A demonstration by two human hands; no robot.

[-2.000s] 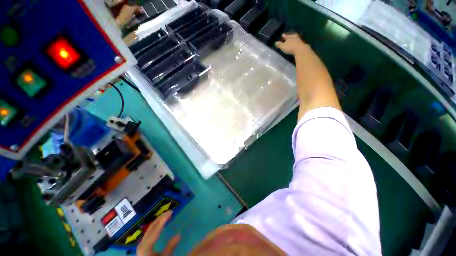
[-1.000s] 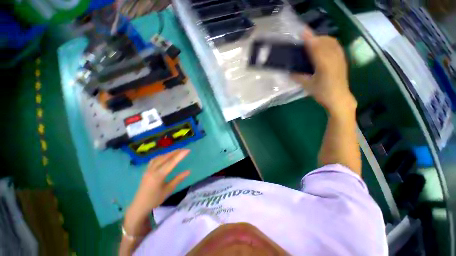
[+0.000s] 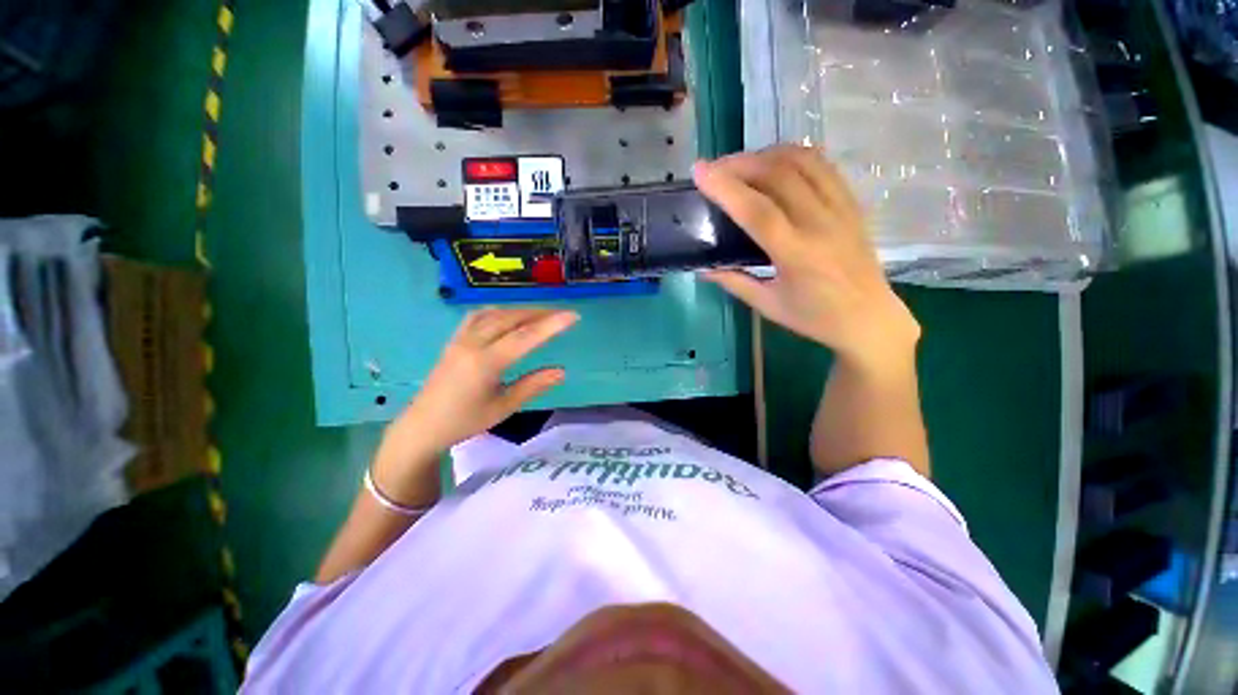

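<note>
My right hand grips the right end of a black oblong housing between thumb and fingers. The housing lies level, its hollow side facing up, over the front edge of the base plate, and covers the right part of the blue button box. My left hand is empty, fingers apart, just below the button box and left of the housing. The orange-brown fixture with black clamps stands behind on the perforated metal base plate; a black part with a metal block shows above it, cut off by the top edge.
The clear blister tray is right of the machine, with a black housing at its top edge. Black housings sit on the dark green line at far right. White sheets and cardboard are at far left. A teal workbench carries the machine.
My right hand has taken a housing from the line side and moved it left, across the tray to the button box. My left hand stays near the button box. The view has turned toward the machine.
</note>
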